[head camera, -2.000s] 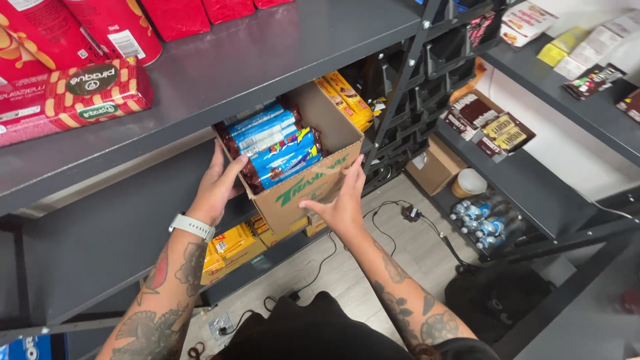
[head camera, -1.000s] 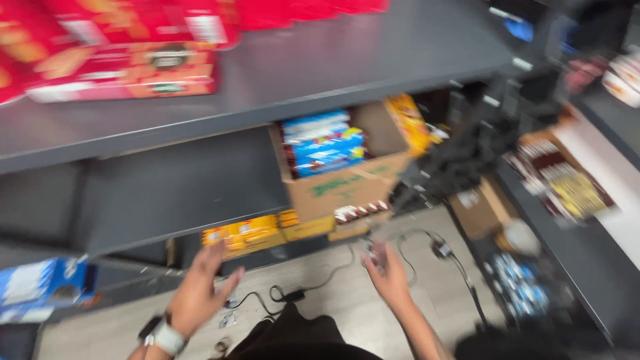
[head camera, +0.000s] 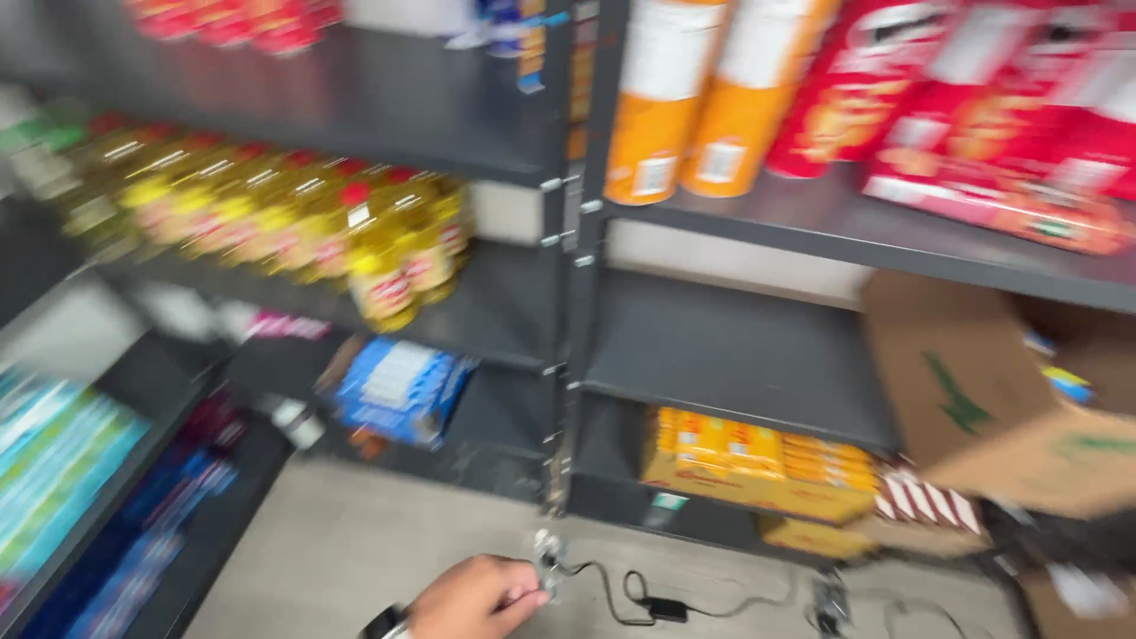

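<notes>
My left hand (head camera: 484, 596) shows at the lower middle, fingers curled, above the floor; whether it holds anything is not plain, as a small clear object lies right beside the fingertips. My right hand is out of view. At the right, an open cardboard box (head camera: 954, 382) with green print sits tilted at the middle shelf's edge, a bit of blue and yellow packaging showing inside. Left of it is the dark metal shelf (head camera: 728, 342). Yellow packets in cartons (head camera: 737, 453) are on the shelf below. Blue packages (head camera: 399, 386) lie on a lower shelf to the left.
Yellow oil bottles (head camera: 386, 266) line the left shelf. Orange tubes (head camera: 661, 106) and red packages (head camera: 1003, 115) stand on the upper right shelf. A shelf upright (head camera: 559, 293) divides the racks. A black cable with an adapter (head camera: 666, 609) lies on the floor.
Both hands were on the cardboard box, then came off it. My right hand has left the view. The view has swung left, bringing in the oil bottles.
</notes>
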